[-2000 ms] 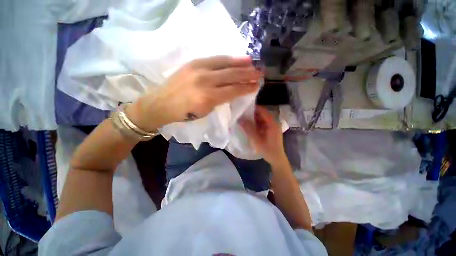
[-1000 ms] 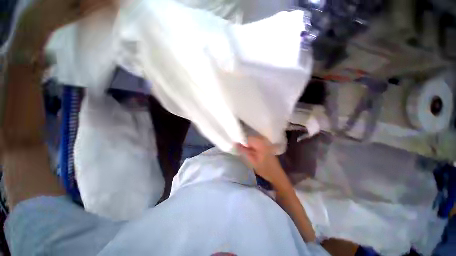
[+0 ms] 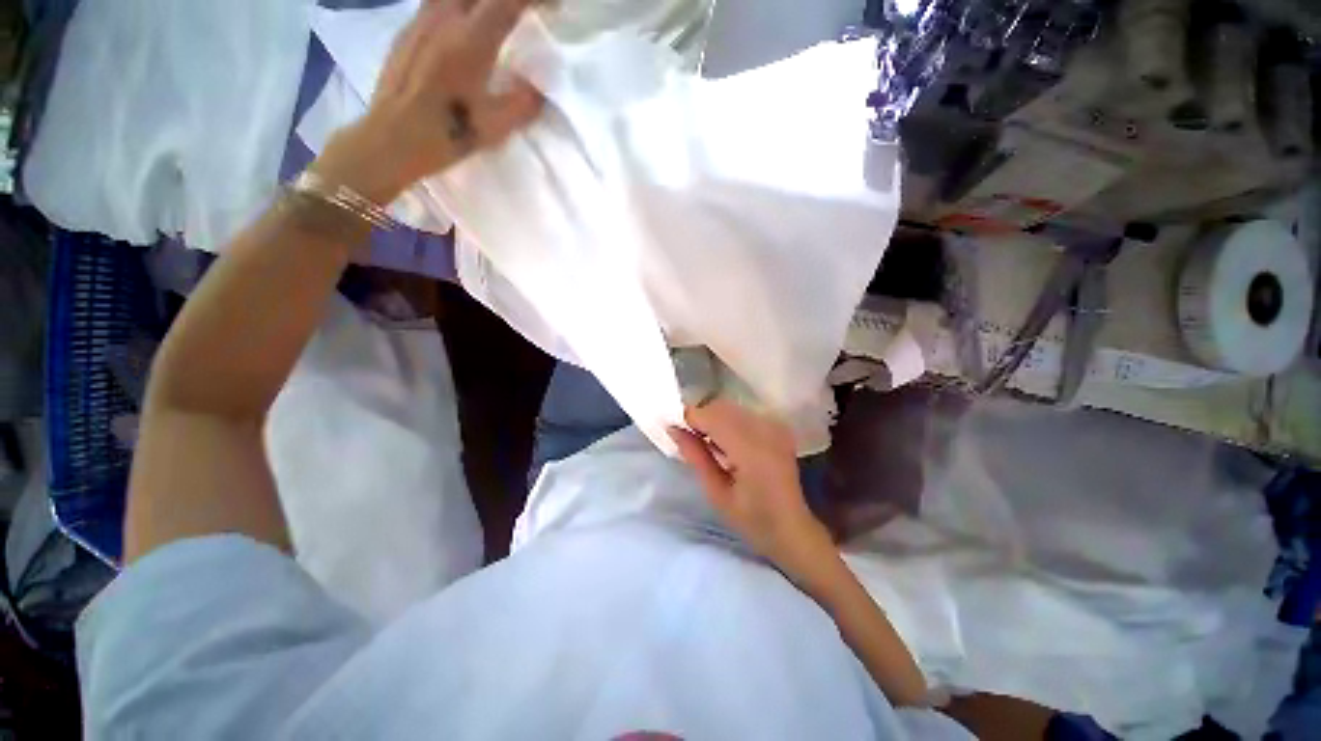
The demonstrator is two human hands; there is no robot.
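A white garment piece is spread left of and below the needle area of the overlock machine. Its lower edge hangs over the table's front edge towards my lap. My right hand pinches a corner of the cloth between thumb and fingers. My left hand lies at the upper left on the cloth, with its fingers partly cut by the frame's top; whether it grips cloth cannot be told. The needle itself is hidden in glare.
A tape roll lies right on the table. Grey fabric strips hang right of the needle. A measuring tape runs along the front edge. White pieces lie lower right. A blue plastic basket stands left, beside other white cloth.
The cloth was bunched under both hands and is now spread out. My left hand has moved up and left. My right hand has moved slightly down and holds a corner. The view has shifted.
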